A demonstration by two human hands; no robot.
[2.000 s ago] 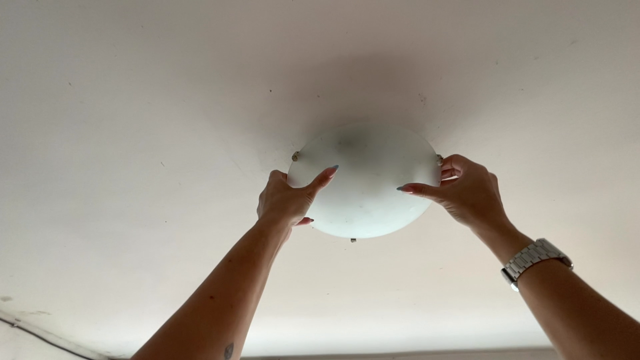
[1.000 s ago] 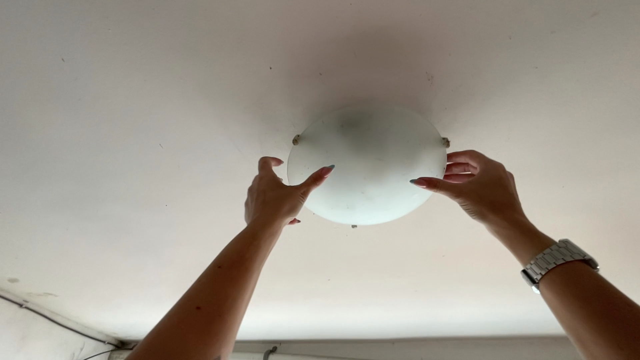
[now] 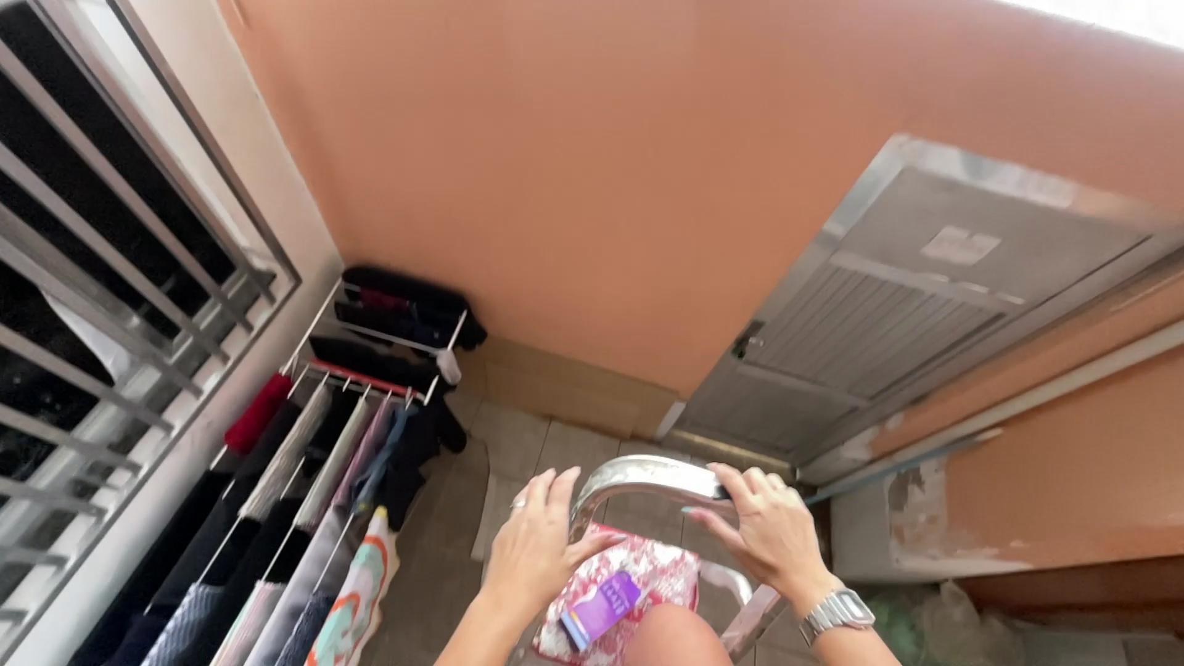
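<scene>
A curved metal rail (image 3: 647, 472), which looks like the top of a ladder or chair frame, rises in front of me. My left hand (image 3: 536, 541) rests against its left side, fingers pointing up and thumb toward the middle. My right hand (image 3: 763, 527) is on its right end, fingers over the rail and thumb below it; a metal-banded watch is on that wrist. Beneath the rail is a red-and-white patterned seat or cloth (image 3: 666, 560), with a purple packet (image 3: 603, 606) bearing writing on it. My knee shows beside the packet.
A drying rack with hanging clothes (image 3: 361, 435) stands at the left, below a barred window (image 3: 120, 213). Ahead are an orange wall (image 3: 573, 185) and a grey door (image 3: 888, 305). Tiled floor (image 3: 518, 439) shows between rack and door. A ledge (image 3: 1017, 499) juts out at the right.
The view has swung from the ceiling down to the floor. Both hands have left the frosted glass ceiling lamp cover and are now at the metal rail.
</scene>
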